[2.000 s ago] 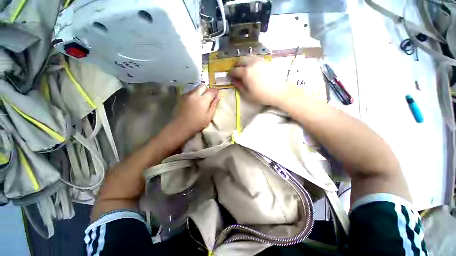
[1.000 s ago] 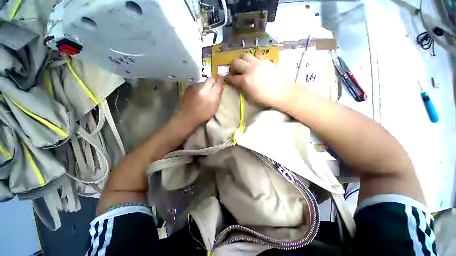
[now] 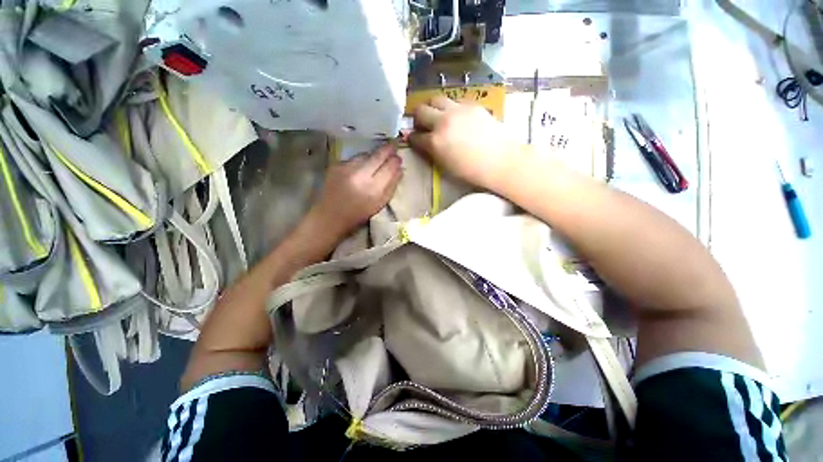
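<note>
A beige bag body (image 3: 451, 334) lies in front of me, with a yellow tape (image 3: 437, 189) on its seam and a curved zipper (image 3: 541, 379) at its opening. Its top end reaches the yellow clamp frame (image 3: 483, 96) under the machine head. My left hand (image 3: 363, 188) pinches the bag's edge at the clamp's lower left. My right hand (image 3: 460, 143) lies over the clamp, its fingertips close to the left ones. A tiny pale piece shows between the fingertips; which hand holds it is unclear.
The white machine head (image 3: 289, 68) with a red switch (image 3: 183, 60) stands at upper left. Beige bags (image 3: 99, 180) with hanging straps are heaped on the left. Red-and-black snips (image 3: 656, 153), a blue-handled screwdriver (image 3: 795, 209) and a black-looped item (image 3: 791, 90) lie on the right.
The whole view has shifted, so the machine and tools appear farther right. Both hands stay close together at the clamp. The yellow tape end at the bag's opening has shifted slightly left relative to the clamp.
</note>
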